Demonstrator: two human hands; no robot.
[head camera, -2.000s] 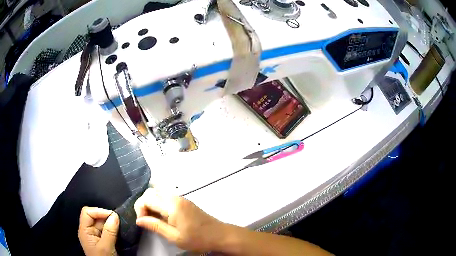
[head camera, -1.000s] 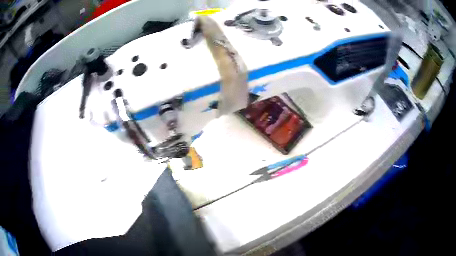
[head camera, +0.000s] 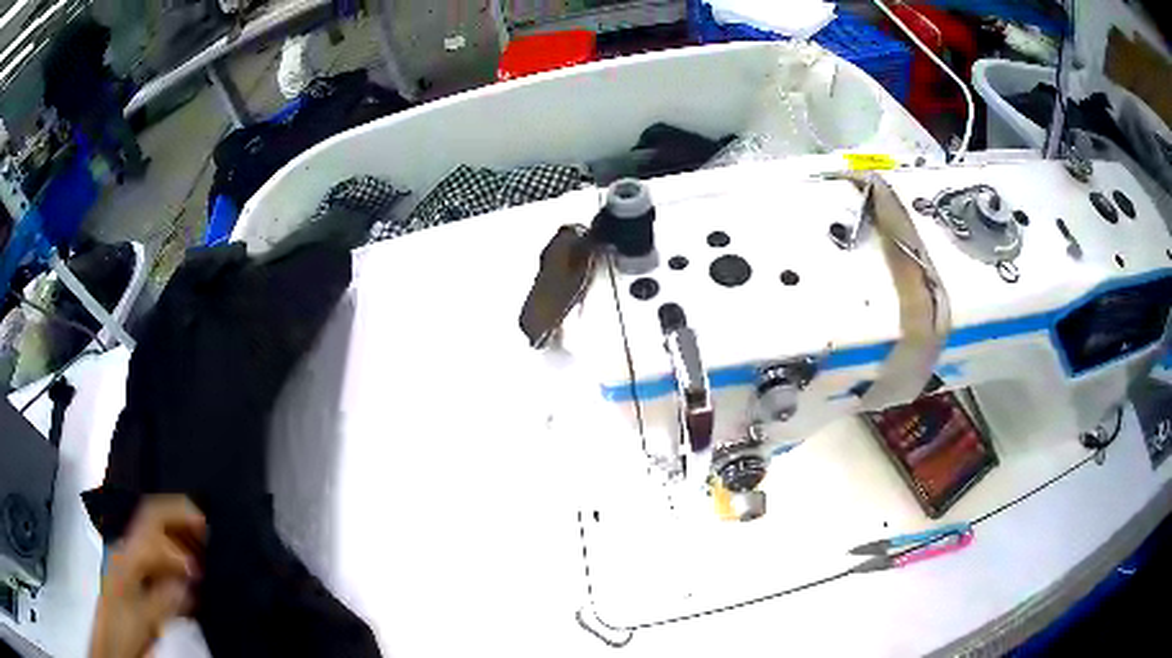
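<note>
Dark garment fabric (head camera: 219, 373) runs from the bin's left end down over the left side of the white table to the lower edge. My left hand (head camera: 157, 572) is at the lower left with its fingers curled on the fabric's edge, slightly blurred. My right hand is out of the picture. The presser foot and needle area (head camera: 668, 476) of the white sewing machine (head camera: 823, 309) has no fabric under it. Thread snips (head camera: 915, 548) with one blue and one pink handle lie on the machine bed.
A smartphone (head camera: 932, 450) with a lit reddish screen lies under the machine arm. A woven strap (head camera: 910, 302) hangs over the arm. A white bin (head camera: 424, 142) holding checked and dark cloth stands behind the table. A grey device (head camera: 23, 514) is at the far left.
The view has swung left, so the machine appears further right. The dark fabric has gone from beside the needle to the table's left side. My left hand shows again; my right hand has left the picture.
</note>
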